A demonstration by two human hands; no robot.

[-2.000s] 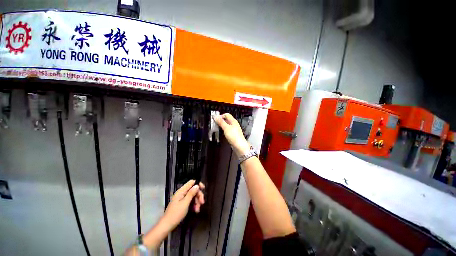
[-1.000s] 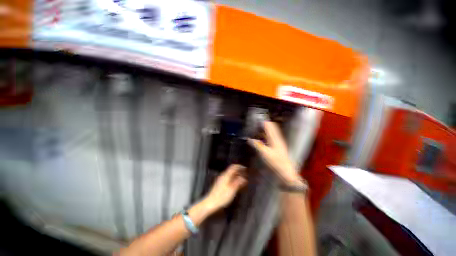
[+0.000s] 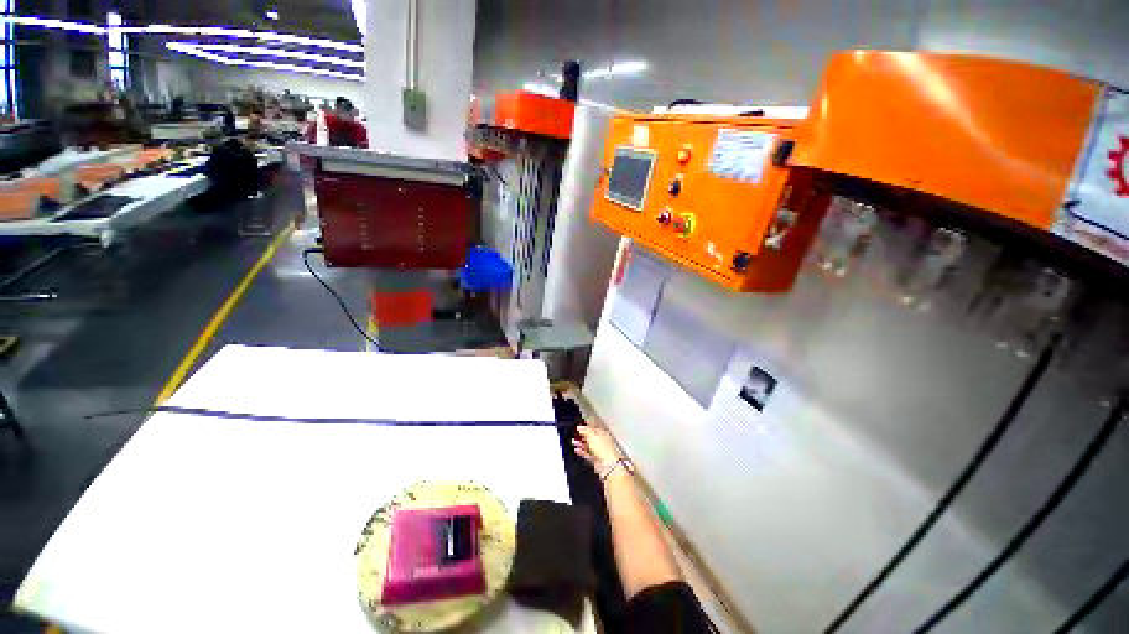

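A long thin black strap (image 3: 359,421) lies almost straight across the white work table (image 3: 266,495), its left end past the table's left edge. My right hand (image 3: 597,451), with a metal band at the wrist, is at the strap's right end by the table's right edge. The fingertips meet the strap there, but whether they grip it is too small to tell. A magenta box (image 3: 433,554) with a dark slot sits on a cream speckled disc (image 3: 375,572). A dark brown pad (image 3: 552,547) lies right of the disc. My left hand is out of view.
A low tray of dark straps (image 3: 603,545) runs between the table and the machine. Black straps (image 3: 953,495) hang from clips under the orange hood (image 3: 947,130) on the right. An orange control box (image 3: 693,192) is on the machine's side. A dark red machine (image 3: 396,221) stands beyond the table.
The view has swung left from the hanging clips to the table. My right hand has left the clip and is now low by the strap's end. My left hand has gone out of view.
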